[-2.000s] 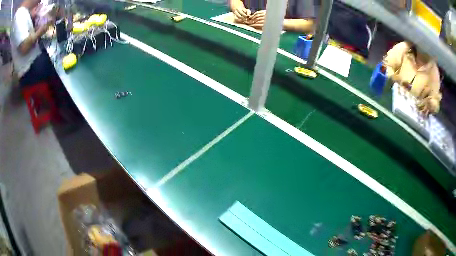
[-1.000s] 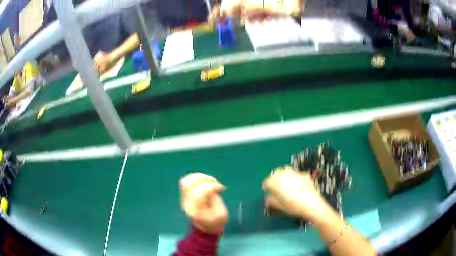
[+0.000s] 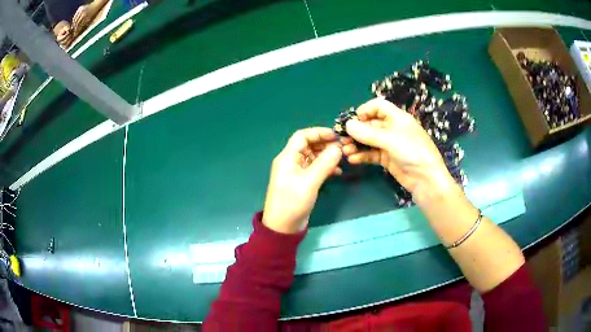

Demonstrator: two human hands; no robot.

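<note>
My right hand [image 3: 402,142] grips a small black bundle [image 3: 347,122] with shiny ends between thumb and fingers, over the green bench. My left hand [image 3: 301,172] meets it from the left, its thumb and fingertips pinched at the bundle's lower end. The fingers partly hide the bundle. A loose pile of black bundles [image 3: 447,115] with bright dots lies behind and to the right of my right hand, partly covered by it.
An open brown carton [image 3: 509,71] of small dark parts stands at right. A pale turquoise strip [image 3: 363,240] lies along the near edge, under my forearms. A grey post [image 3: 78,78] stands at upper left. Another person's hands [image 3: 71,29] are at top left.
The view has swung right and down. My hands were apart a second ago, the right at the pile; now they meet at a small black bundle in front of the pile.
</note>
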